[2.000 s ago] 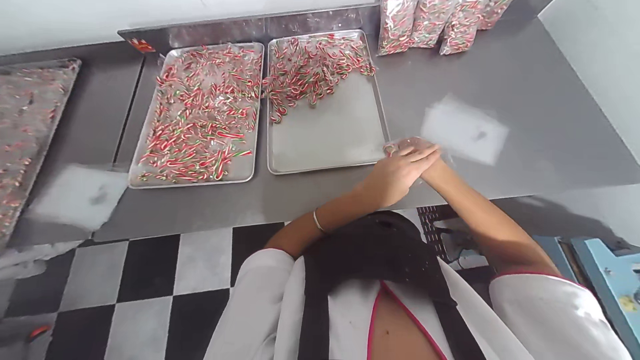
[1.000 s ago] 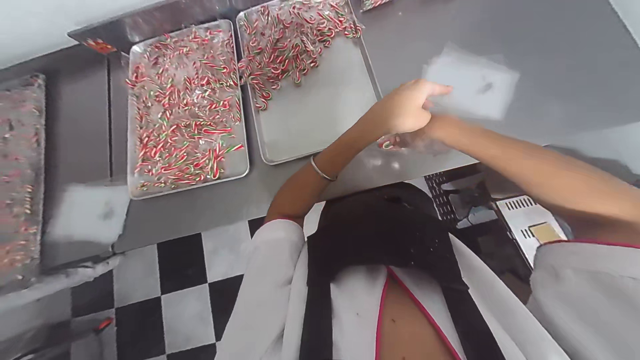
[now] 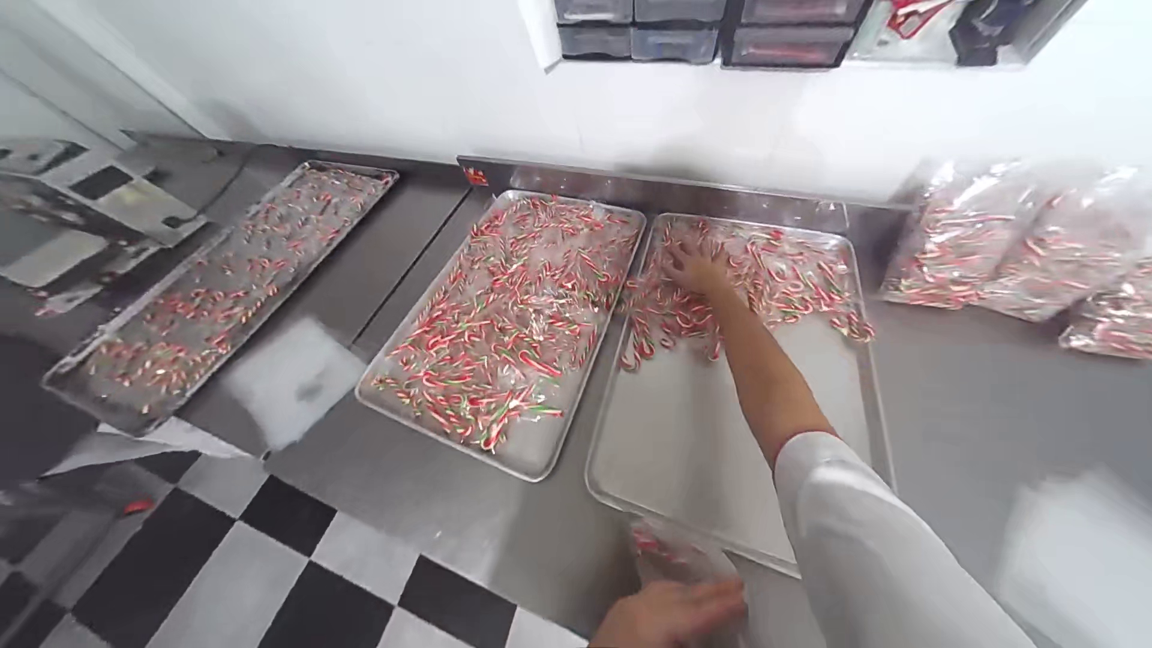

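My right hand [image 3: 696, 268] reaches over the back left of the right metal tray [image 3: 684, 450], its fingers spread on a heap of small red, white and green candy canes [image 3: 774, 270]. Low in the view, near that tray's front edge, my left hand [image 3: 670, 614] holds a clear plastic bag [image 3: 670, 544] with some red and white candy canes in it; the hand is blurred and partly cut off. The front part of the right tray is bare metal. Beside it, the middle tray [image 3: 556, 454] is covered with candy canes.
A third candy cane tray [image 3: 67, 382] lies at the left. Filled clear bags [image 3: 967, 234] stand at the back right. A white sheet-like patch [image 3: 297, 382] is on the grey counter [image 3: 414, 477]. Small drawers [image 3: 792, 45] are above, and a checkered floor [image 3: 360, 558] shows below.
My hands were together near the right tray's front right corner; now they are apart, the right in the candy canes at the back. The view has swung left and up.
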